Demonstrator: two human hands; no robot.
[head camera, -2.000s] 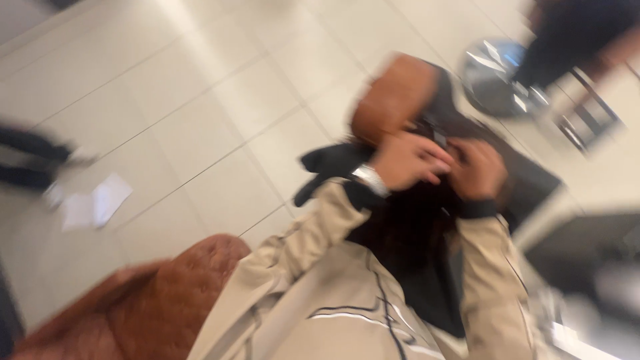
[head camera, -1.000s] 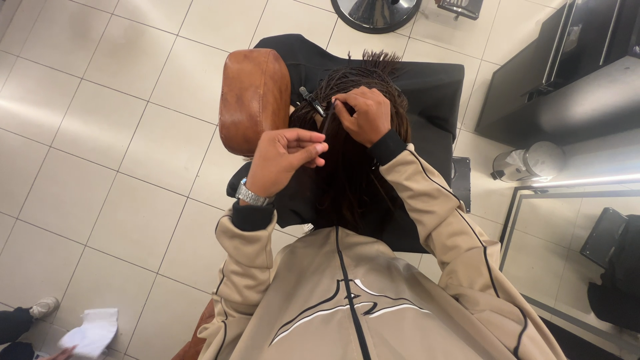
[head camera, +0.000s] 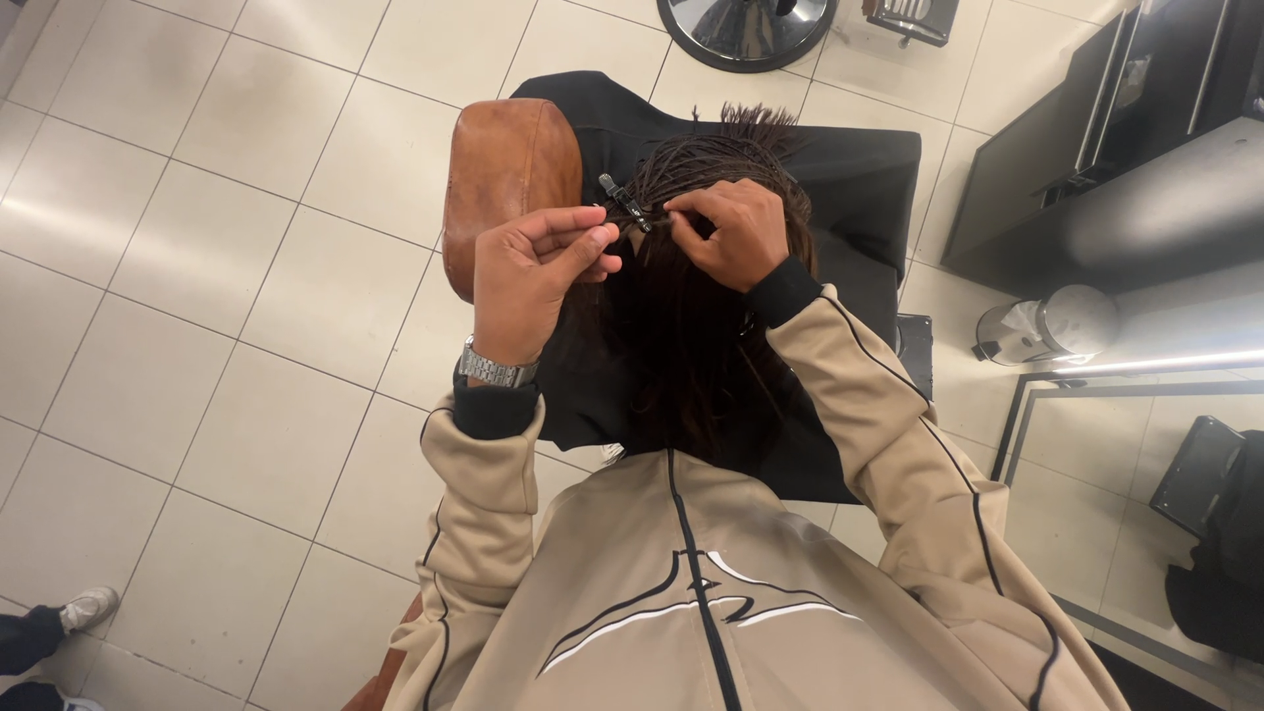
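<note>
A seated person's head is below me, with thin dark braids or twists (head camera: 681, 163) on top and loose dark hair (head camera: 681, 365) at the nearer side. A black hair clip (head camera: 624, 202) grips the hair at the left of the head. My left hand (head camera: 543, 267), with a metal watch at the wrist, pinches a thin strand between thumb and fingertips just left of the clip. My right hand (head camera: 731, 232) rests over the head and pinches hair close to the clip's right side. A black cape (head camera: 859, 197) covers the person's shoulders.
A brown leather armrest (head camera: 509, 188) stands left of the head. A round chair base (head camera: 748, 30) is beyond the cape. At the right are a black cabinet (head camera: 1047, 178), a metal bin (head camera: 1076, 321) and a framed mirror (head camera: 1027, 425). Another person's shoe (head camera: 89, 609) shows at the lower left.
One second ago my left hand was farther below the clip; now its fingertips are beside it. The paper-like white thing at the lower left is out of view. The view was tilted two seconds ago.
</note>
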